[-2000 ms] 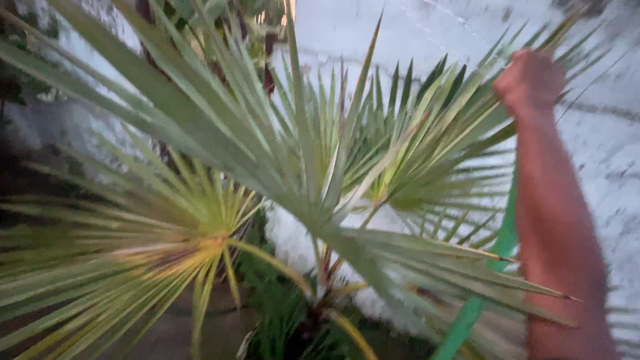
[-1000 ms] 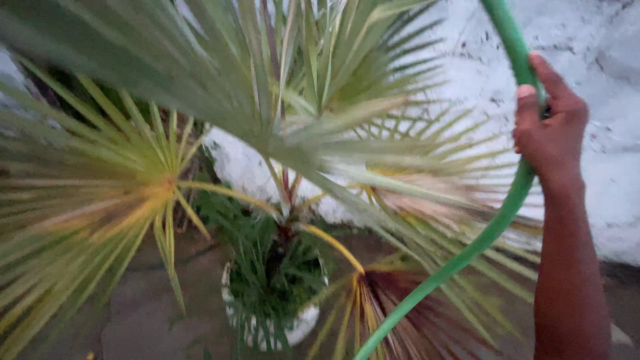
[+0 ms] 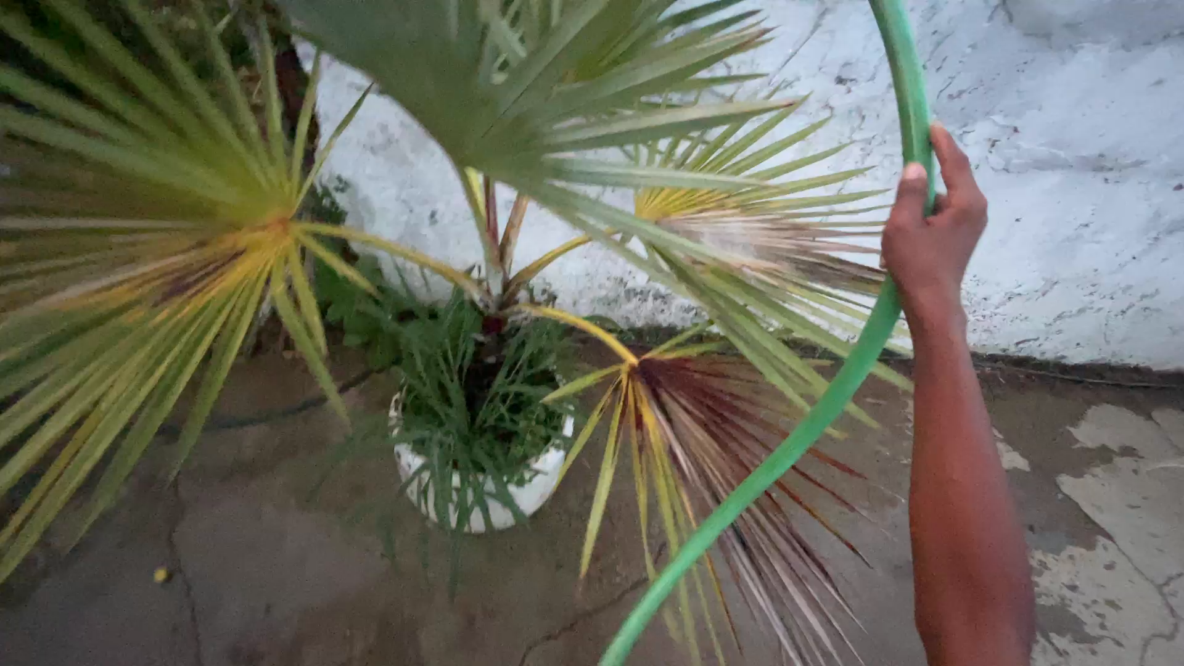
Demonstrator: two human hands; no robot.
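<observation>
My right hand [image 3: 936,217] is raised at the right, its fingers and thumb closed around a green garden hose [image 3: 805,425]. The hose runs up past the top edge and curves down to the bottom edge in front of the plant. My left hand is out of view. Left of the hose stands a fan palm [image 3: 499,287] in a round white pot [image 3: 495,504], with grassy green leaves [image 3: 444,398] around its base. One low frond [image 3: 712,444] is brown and dry in part; a yellow-green frond [image 3: 250,240] spreads at the left.
A rough whitewashed wall [image 3: 1082,185] rises behind the palm. The floor [image 3: 277,546] is cracked concrete with pale patches at the right. A dark thin hose or cable [image 3: 268,414] lies behind the pot, and a small yellow thing [image 3: 162,574] lies at the lower left.
The view has tilted down, bringing the pot and floor into sight. My right hand stays on the green hose, which now shows above the hand as well as below it.
</observation>
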